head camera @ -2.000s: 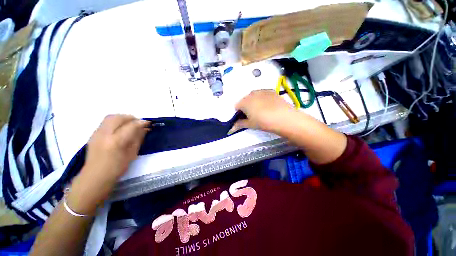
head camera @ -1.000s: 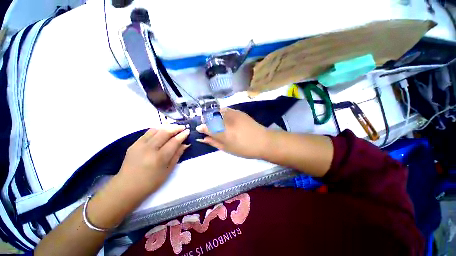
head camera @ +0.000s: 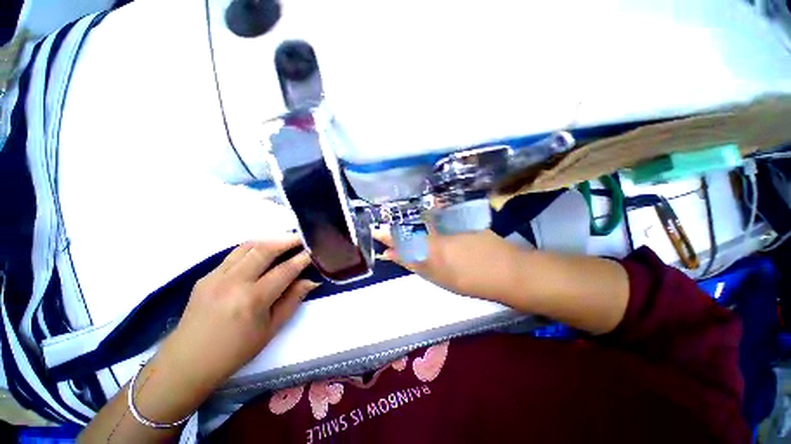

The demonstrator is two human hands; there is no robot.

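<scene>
A long curved navy band [head camera: 186, 290] lies on the white machine bed, running from the left edge to the right behind my right hand. My left hand [head camera: 247, 295] rests on the band just left of the needle area, fingertips partly hidden by the shiny curved take-up lever guard [head camera: 321, 204]. My right hand [head camera: 460, 260] lies on the band right of the needle area, fingertips beside the grey cylindrical fitting [head camera: 410, 242]. The guard hides the needle, the presser foot and any label. I cannot tell whether either hand pinches the cloth.
The white machine head [head camera: 486, 69] fills the top. Stacked navy and white bands [head camera: 39, 199] hang at the left. A cardboard note [head camera: 659, 143], mint-green block [head camera: 685, 163], green scissor handle [head camera: 605, 206] and orange-brown snips [head camera: 676, 232] are at the right. A blue crate [head camera: 737, 282] is below right.
First both hands held the band in front of the machine; then they moved it up to the needle area. The view has since come closer to the machine head, and the guard now covers the fingertips.
</scene>
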